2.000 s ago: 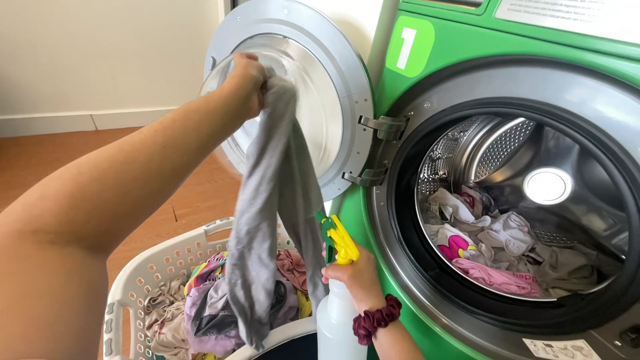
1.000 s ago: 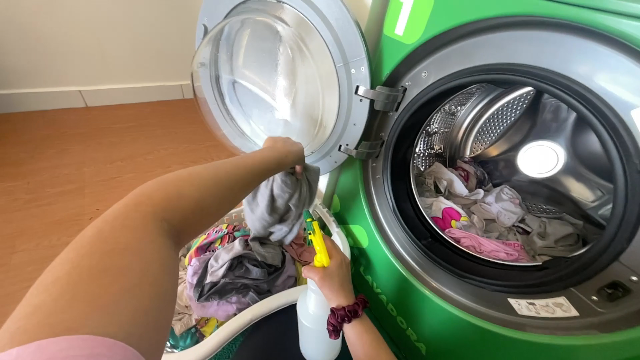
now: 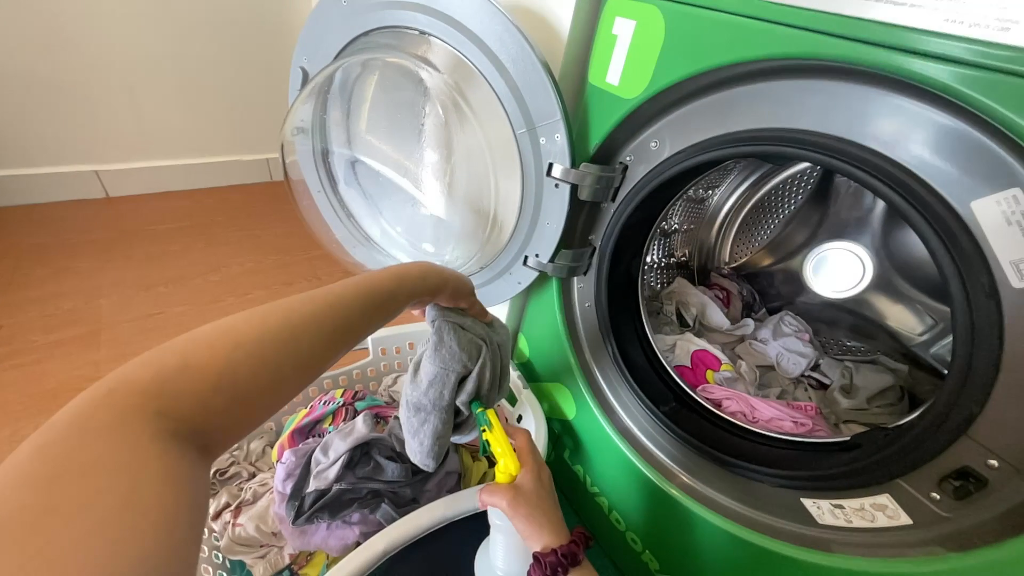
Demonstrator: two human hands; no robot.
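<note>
My left hand grips a bunched grey cloth garment, which hangs over the laundry basket. In my right hand is a spray bottle with a yellow and green trigger head; its nozzle points at the lower part of the grey garment. A dark red scrunchie circles my right wrist. Below my left arm, the white plastic laundry basket holds crumpled clothes, lilac, grey, beige and striped.
The green front-loading washing machine stands at the right. Its round glass door is swung out to the left, above the basket. Mixed clothes lie in the metal drum. Wood-look floor and a pale wall are behind.
The grey garment hung long from my raised left hand two seconds ago; my left hand has come down and the garment is now bunched near the spray nozzle. My right hand still holds the bottle.
</note>
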